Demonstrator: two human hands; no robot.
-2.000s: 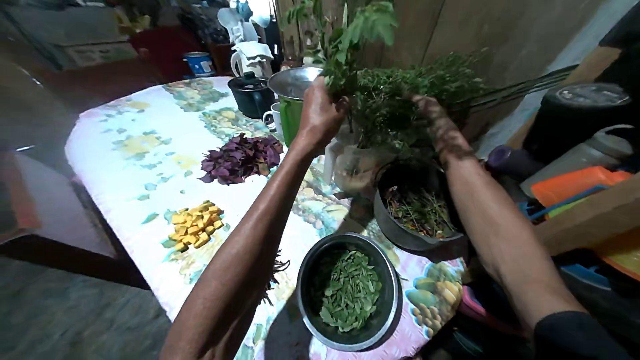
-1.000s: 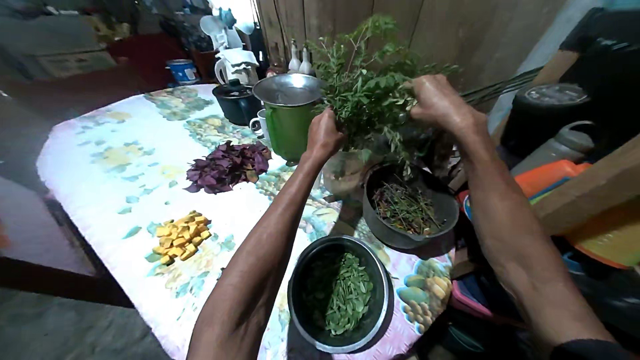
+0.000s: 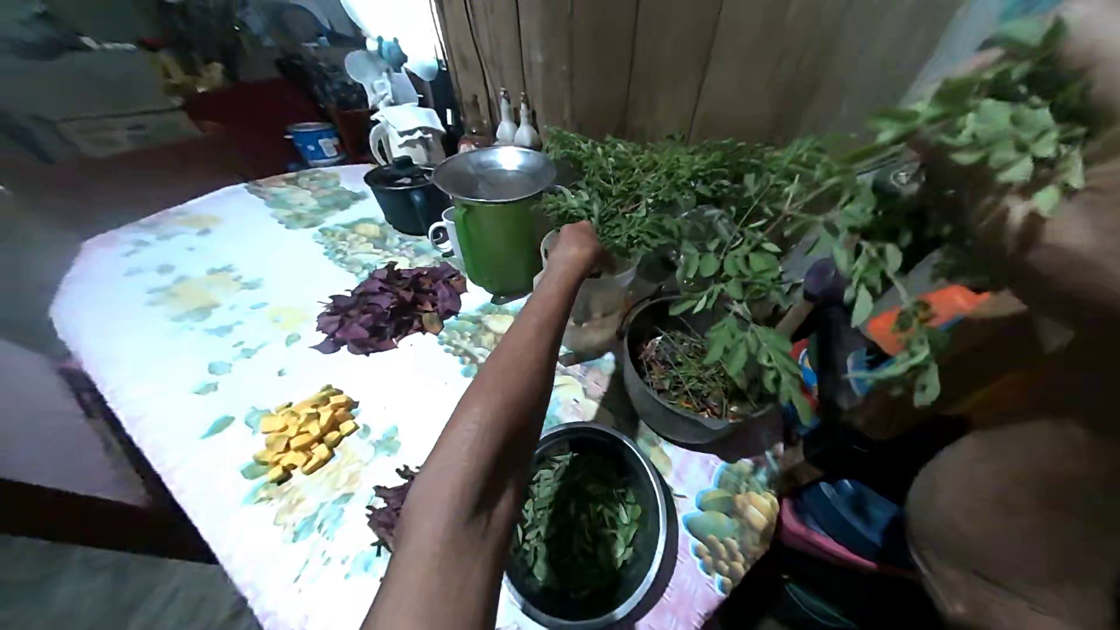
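Observation:
My left hand (image 3: 579,252) is closed at the near edge of a heap of leafy green stems (image 3: 647,188), beside a green pitcher (image 3: 499,245); what its fingers hold is hidden. At the upper right, my right hand (image 3: 971,166) is blurred and partly behind leaves, with a leafy branch (image 3: 1015,140) at it that trails left over a dark pot of bare stems (image 3: 691,376). A metal bowl of plucked green leaves (image 3: 582,525) stands near the table's front edge, right of my left forearm.
Purple leaves (image 3: 389,306) and cubed yellow pieces (image 3: 306,433) lie on the flowered tablecloth (image 3: 166,350). A metal bowl (image 3: 495,175) tops the pitcher, beside a dark lidded pot (image 3: 407,197) and a white cup (image 3: 444,234). Plastic containers (image 3: 857,516) stand right of the table.
My right hand has moved up and to the right, away from my left hand, and leafy stems now hang across the dark pot. Both hands were at the bunch of greens a second ago.

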